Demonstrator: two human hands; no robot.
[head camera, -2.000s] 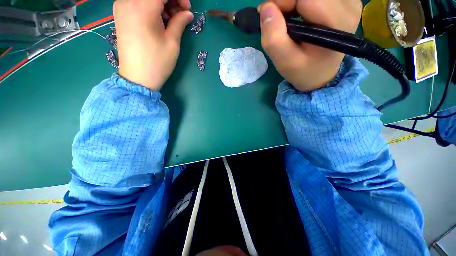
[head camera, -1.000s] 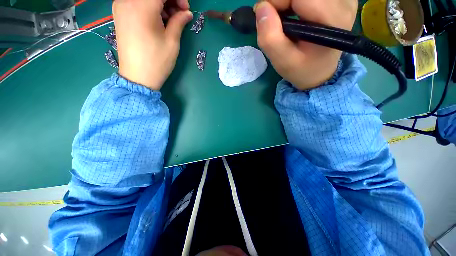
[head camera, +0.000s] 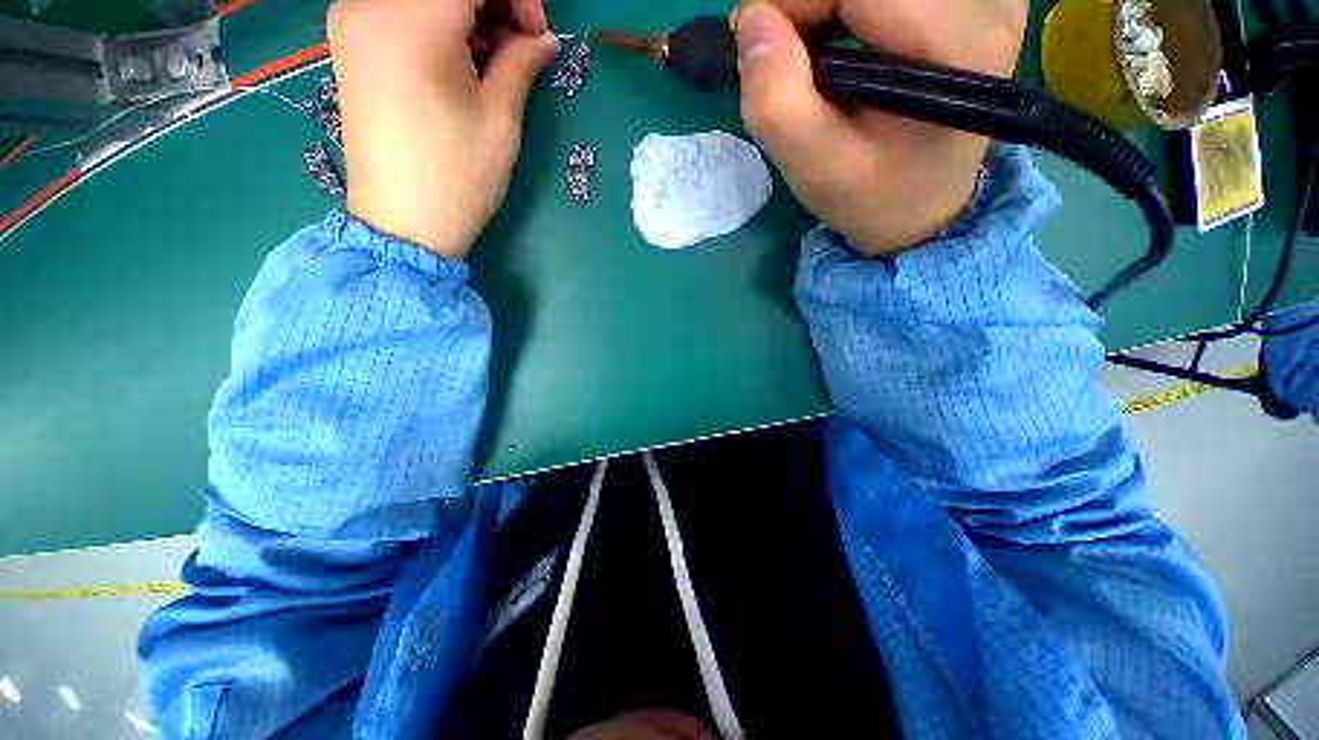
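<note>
My right hand (head camera: 868, 123) grips the black soldering iron (head camera: 926, 90), its coppery tip pointing left near the top edge. A small speckled circuit board piece (head camera: 573, 67) lies on the green mat just left of and below the tip. My left hand (head camera: 434, 109) has thumb and fingers pinched on solder wire (head camera: 567, 36), a thin pale strand whose end shows between the fingertips and the iron tip. My left fingers are partly cut off by the top edge. Another speckled piece lies below, beside the irregular white pad (head camera: 700, 190). More pieces show left of my left hand.
A yellow round pot (head camera: 1092, 61) with whitish lumps stands at the upper right, beside a small yellow-centred square (head camera: 1228, 165). Black cords run at the far right. A metal bracket (head camera: 116, 61) and the red-edged strip (head camera: 275, 67) are at the upper left. A blue sleeve shows at the right edge.
The iron and my right hand have shifted slightly left. My left hand stays almost still. The small pieces have not visibly moved.
</note>
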